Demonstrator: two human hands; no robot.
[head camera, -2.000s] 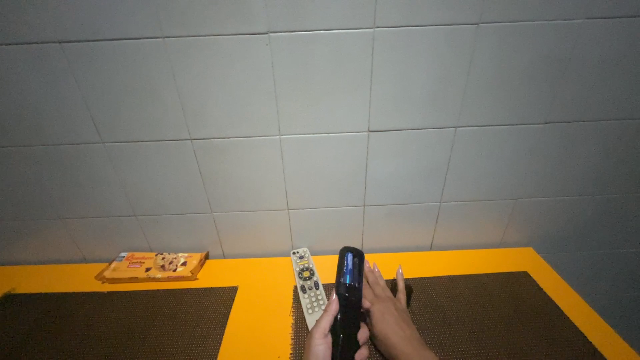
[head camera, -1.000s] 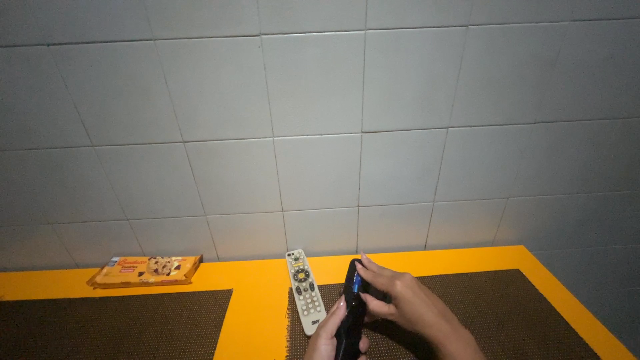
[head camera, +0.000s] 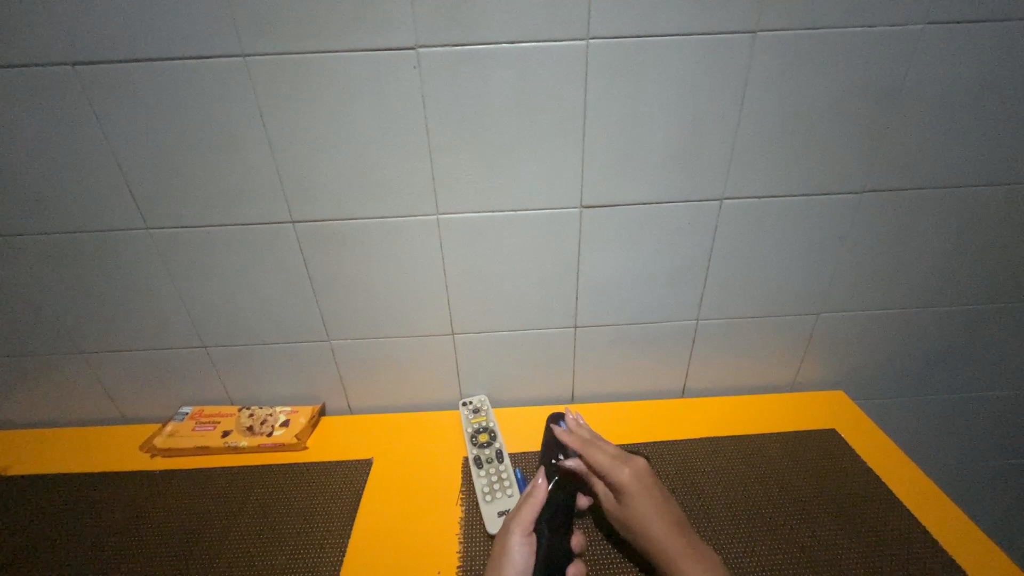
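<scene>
My left hand (head camera: 524, 524) is closed around a glossy black object (head camera: 554, 512), long and slim, whose exact kind I cannot tell. The fingers of my right hand (head camera: 628, 488) lie over its upper end and cover part of it. Just left of my hands, a light grey remote control (head camera: 490, 464) rests buttons up, its lower end close to my left thumb. A small part of a blue thing (head camera: 521, 480) shows between the remote and the black object.
On the yellow table (head camera: 408, 496), a cookie package (head camera: 232, 430) lies at the back left. One dark woven placemat (head camera: 760, 488) is under my hands, another (head camera: 184, 512) at the left. Behind the table stands a tiled wall (head camera: 512, 272).
My right hand was beside the black object two seconds ago; its fingers have come over the upper end. My left hand has kept its hold.
</scene>
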